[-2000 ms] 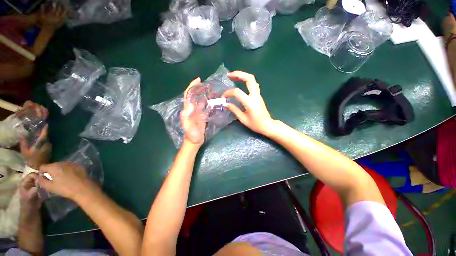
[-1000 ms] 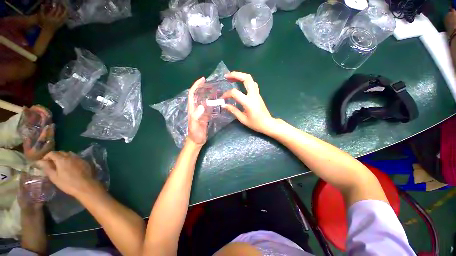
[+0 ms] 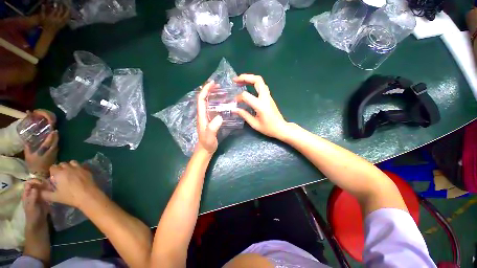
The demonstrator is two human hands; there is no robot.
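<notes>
A clear cup (image 3: 223, 109) lies on its side between my two hands, above a crinkled clear plastic bag (image 3: 184, 121) on the dark-green table. A small white piece (image 3: 229, 107) shows at the cup's side, by my right fingertips. My left hand (image 3: 207, 118) holds the cup at its left end, thumb on the near side. My right hand (image 3: 260, 108) is curled at the cup's right end, its fingers touching it. The hidden side of the cup cannot be seen.
Several bagged cups (image 3: 264, 23) stand at the far side. A bare cup (image 3: 371, 47) stands right, above a black strap (image 3: 391, 107). White paper (image 3: 457, 57) lies far right. Bags with cups (image 3: 123, 112) lie left, near other people's hands (image 3: 70, 183). A red stool (image 3: 349, 222) stands by the table edge.
The cup has turned between my hands and now shows its side. The white piece now looks flat on the cup. At the left, another person's hands have shifted with a cup.
</notes>
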